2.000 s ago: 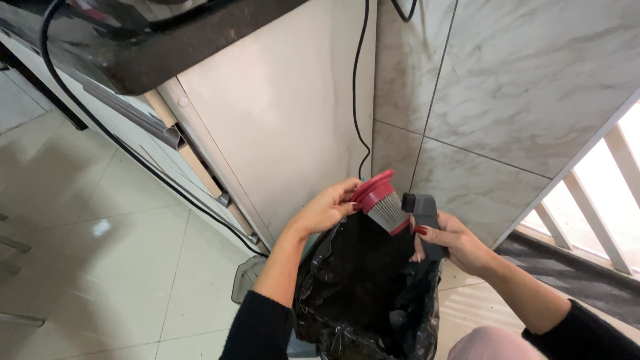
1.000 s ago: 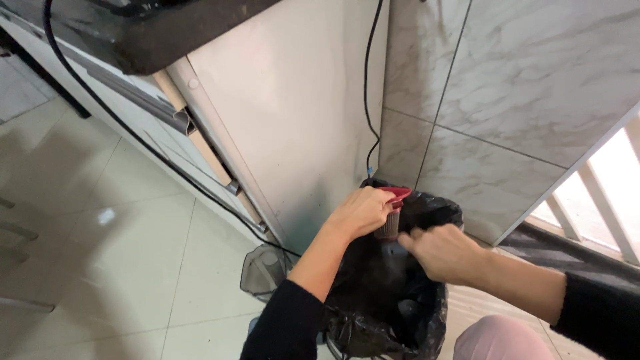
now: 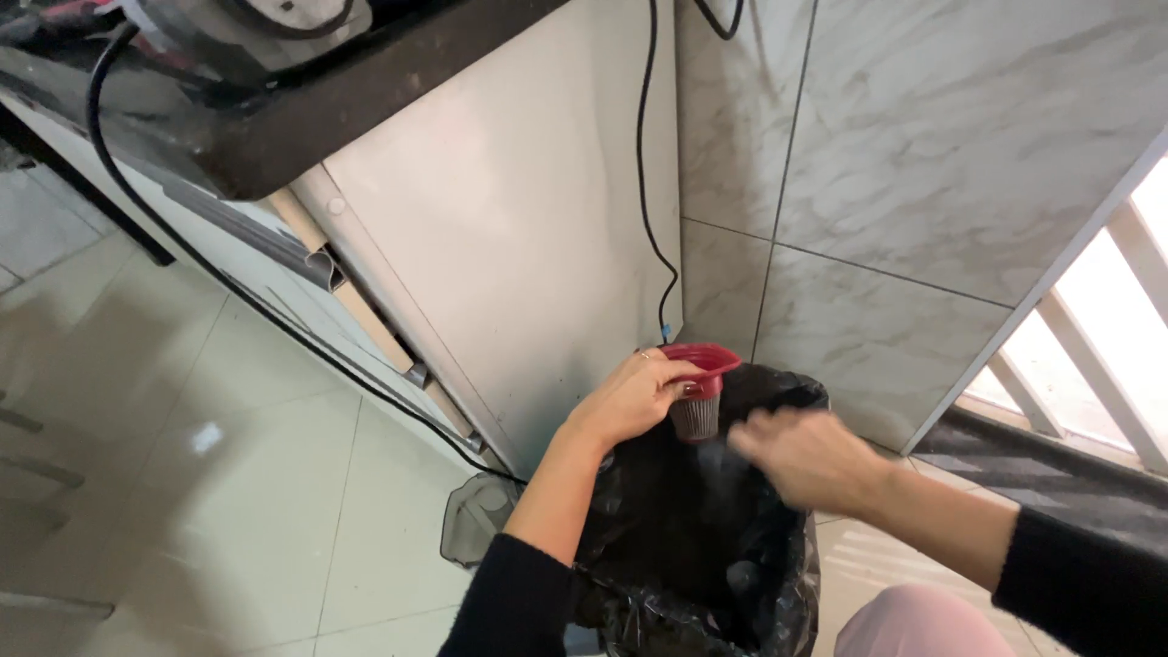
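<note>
My left hand [image 3: 634,394] holds a pleated vacuum filter with a red plastic rim [image 3: 699,391] by that rim, its grey pleats pointing down. Below it gapes a bin lined with a black plastic bag [image 3: 812,584]. Right of the filter is my right hand [image 3: 812,456], blurred, with its fingers curled; whether anything is in it cannot be made out. Faint dust hangs under the filter. A translucent grey plastic cup [image 3: 476,520] lies on the floor left of the bin.
A dark stone countertop [image 3: 301,128] bears a grey and red appliance [image 3: 260,36]. Its black cord [image 3: 228,283] runs down past the drawers to the floor. Beside the bin stand a white cabinet side [image 3: 511,210] and a marbled tile wall [image 3: 922,155]; a white railing [image 3: 1086,356] is at right.
Two seconds ago my right hand held a dark grey part beside the tilted filter; that part no longer shows clearly. The filter now points down, lower over the bin.
</note>
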